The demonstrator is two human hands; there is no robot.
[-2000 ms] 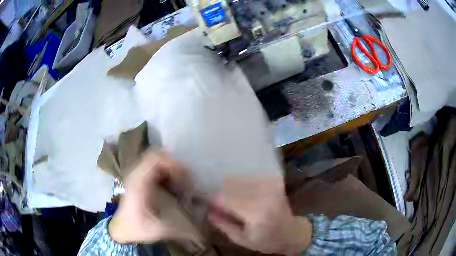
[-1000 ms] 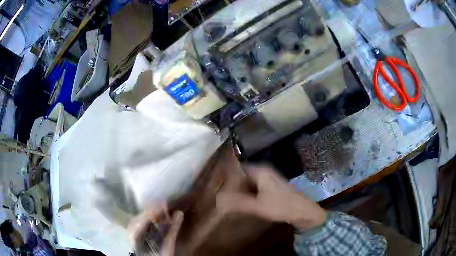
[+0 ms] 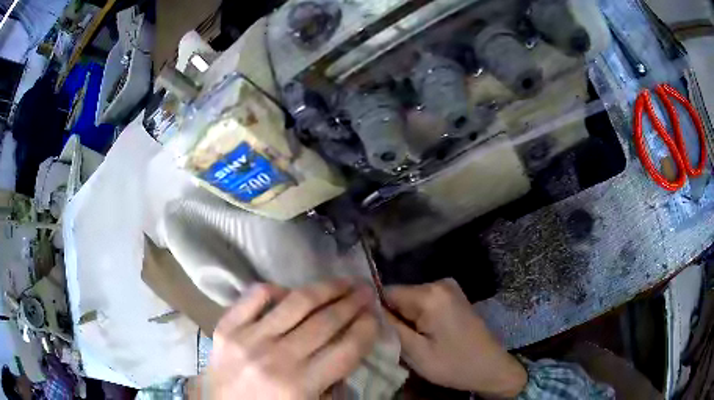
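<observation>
A pale fabric panel runs under the labelled head of the overlock machine, its edge at the needle area. My left hand lies on the panel with its fingers spread, pressing it near the needle area; it is slightly blurred. My right hand pinches the panel's edge just right of my left hand, in front of the presser foot. The foot itself is mostly hidden in shadow. A brown fabric piece shows beside the pale panel on the left.
Pale panels cover the table left of the machine. Speckled lint lies by the machine's front opening. Scissors with red handles lie at the right. A pale bin stands behind left. The table's front edge runs below the lint.
The view has moved closer to the machine. Both hands have come up to the needle area. The pale side of the panel now faces up there, where brown cloth showed before.
</observation>
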